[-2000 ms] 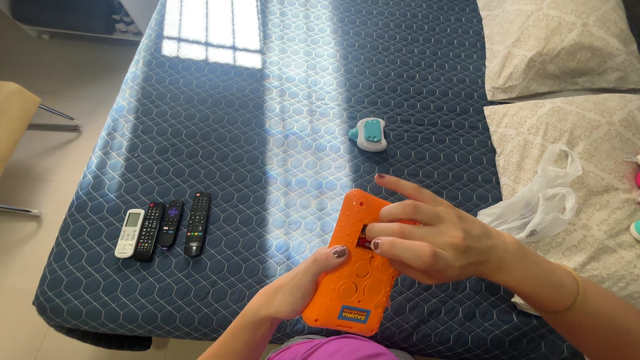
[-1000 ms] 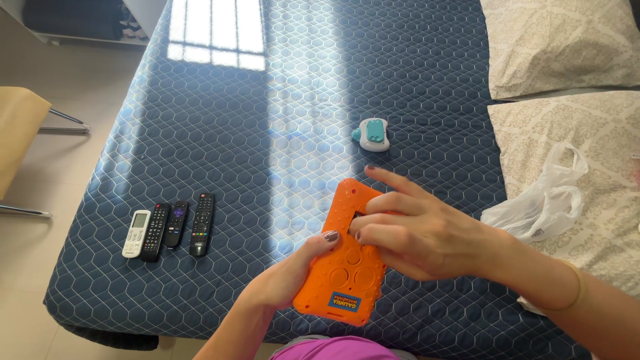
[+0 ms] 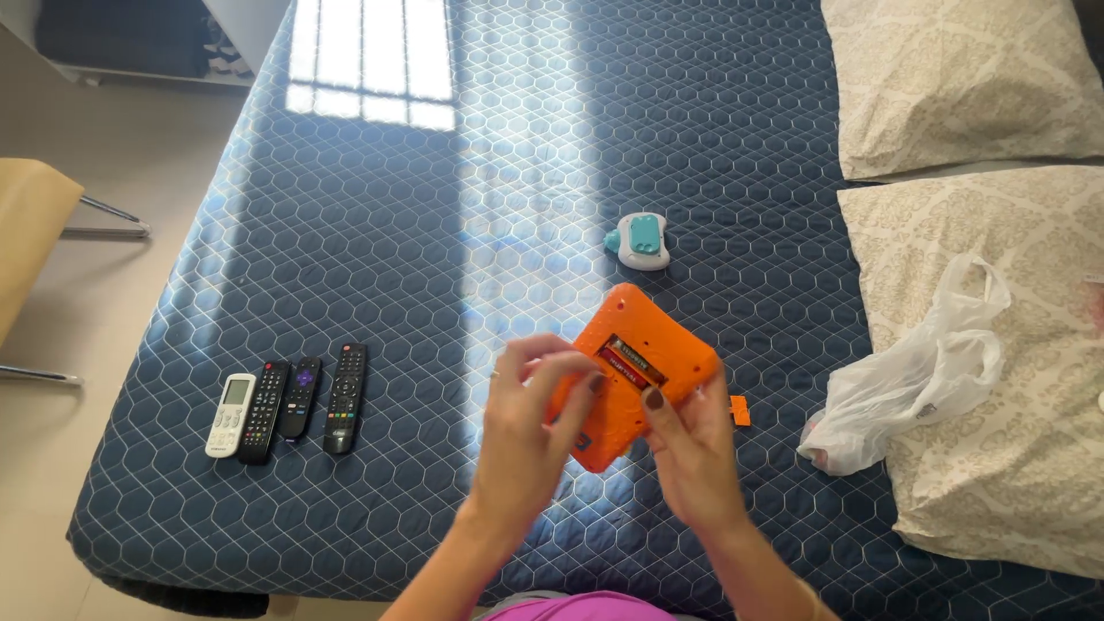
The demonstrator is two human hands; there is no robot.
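An orange plastic electronic toy [image 3: 634, 345] is held up with its back towards me. Two batteries [image 3: 632, 362] lie side by side in its uncovered compartment. My right hand [image 3: 694, 431] grips the toy's lower right edge, its thumb beside the compartment. Around the left edge is my left hand [image 3: 535, 405], fingers bent over the back; whether the fingertips touch the surface is hard to tell. A small orange plastic piece [image 3: 740, 410] rests on the bed just right of my right hand. Farther off lies a white and teal plastic device [image 3: 642, 241].
On the left of the quilted blue bedspread [image 3: 414, 224] are a white remote control [image 3: 230, 416] and three black remote controls [image 3: 346, 398]. A white plastic bag [image 3: 914, 379] lies partly on a patterned pillow [image 3: 1018, 492]. A chair [image 3: 34, 224] stands beyond the bed's left edge.
The toy has been turned in my hands, and my right hand has moved from over the compartment to the toy's right edge. My left hand is now at its left edge. The batteries are now plainly visible.
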